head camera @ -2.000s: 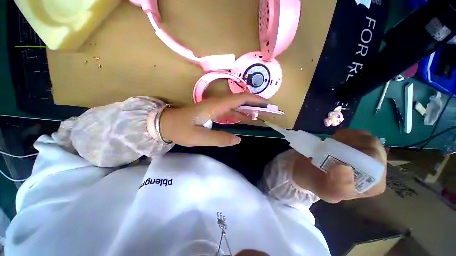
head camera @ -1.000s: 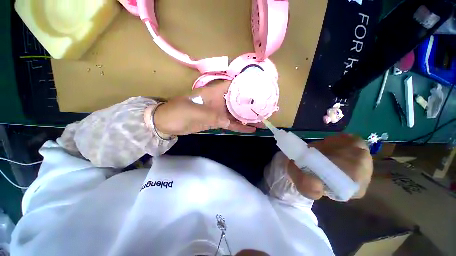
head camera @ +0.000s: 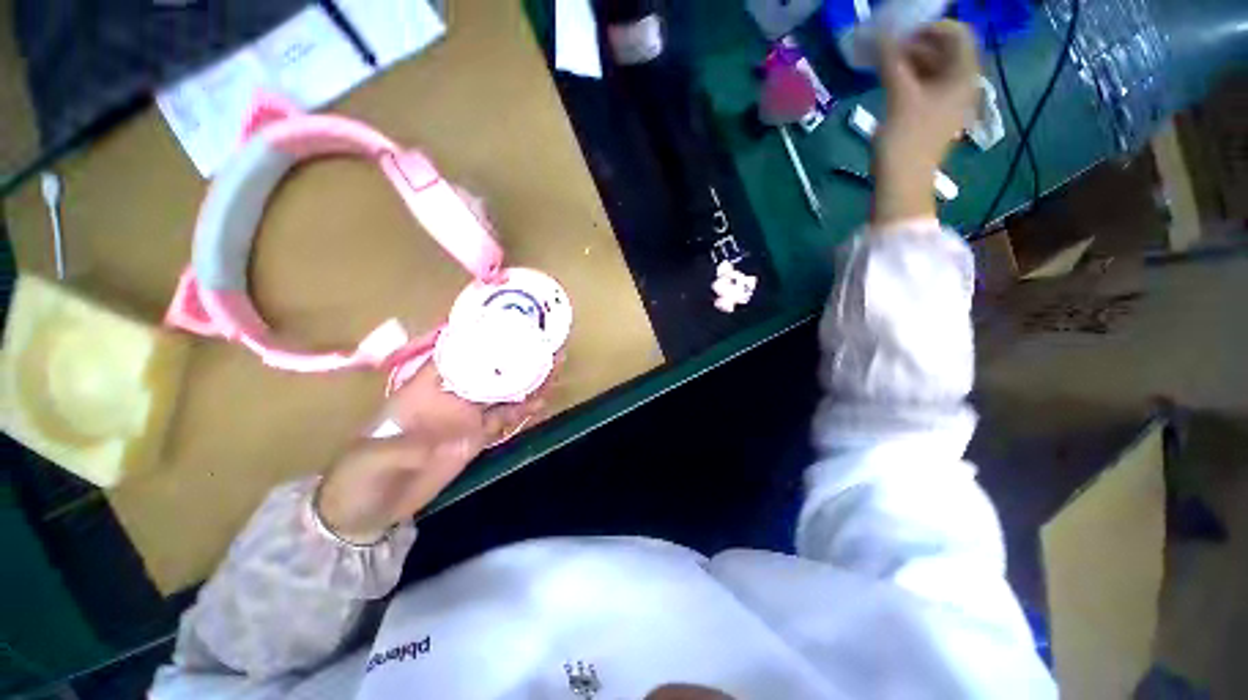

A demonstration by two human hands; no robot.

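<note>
My left hand (head camera: 435, 440) holds a white-pink earcup cover (head camera: 496, 358) at the front edge of the cardboard, inner side up. The cover partly hides the pink earcup housing (head camera: 545, 298) behind it. The pink headphones (head camera: 329, 134) with cat ears and grey-white padding lie behind and to the left. My right hand (head camera: 933, 71) is stretched out to the far right, blurred. It is at a translucent whitish object (head camera: 890, 30), likely the glue bottle; whether it still grips it is not clear.
A pale yellow fixture (head camera: 85, 383) lies at left, with a white stick tool (head camera: 55, 226) behind it. A white paper (head camera: 205, 116) lies at the back. A small charm (head camera: 734, 286) sits on the black mat. Small tools, cables and clear plastic (head camera: 1136, 62) are at far right.
The view has swung to the right. My right hand has moved the glue bottle away from the cover to the far right of the bench. My left hand still holds the cover.
</note>
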